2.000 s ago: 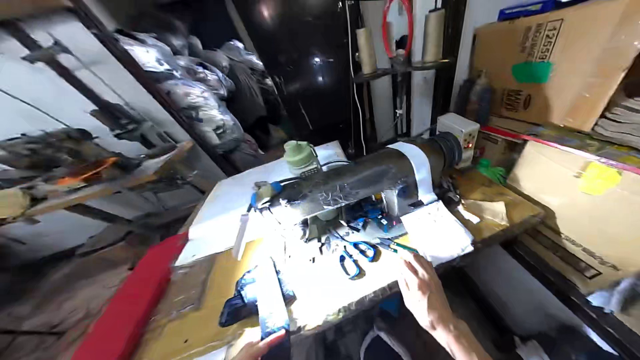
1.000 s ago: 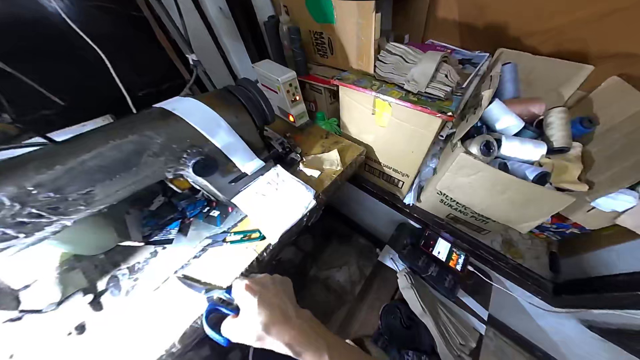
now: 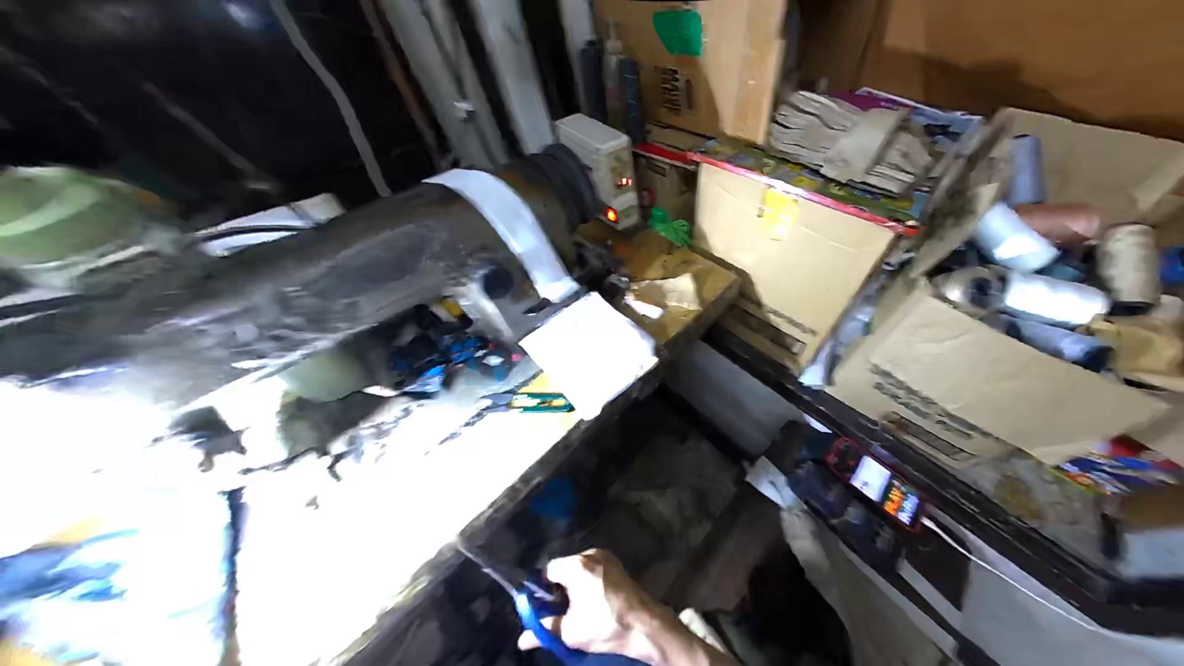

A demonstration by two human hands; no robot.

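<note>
My right hand (image 3: 601,606) is closed around the blue handles of a pair of scissors (image 3: 536,615), just off the table's front edge, the blades pointing up and left. My left hand is out of the picture. On the table (image 3: 370,555) stands the dark arm of an industrial sewing machine (image 3: 351,259), with a white strip (image 3: 513,227) draped across it. Beneath the arm lie small blue and dark items (image 3: 462,351). Green-handled thread snips (image 3: 541,401) rest beside a white sheet (image 3: 592,351). Blue and white material (image 3: 83,592) lies at the lower left, blurred.
An open cardboard box (image 3: 999,370) of thread spools stands at right, beside another carton (image 3: 777,259) with a fabric stack (image 3: 842,139) on top. A lit phone (image 3: 874,486) with a white cable lies on a dark ledge. A control box (image 3: 601,166) sits behind the machine.
The blue scissors lay on the table two seconds ago; my right hand took hold of them and has moved them off the front edge. The view has swung right.
</note>
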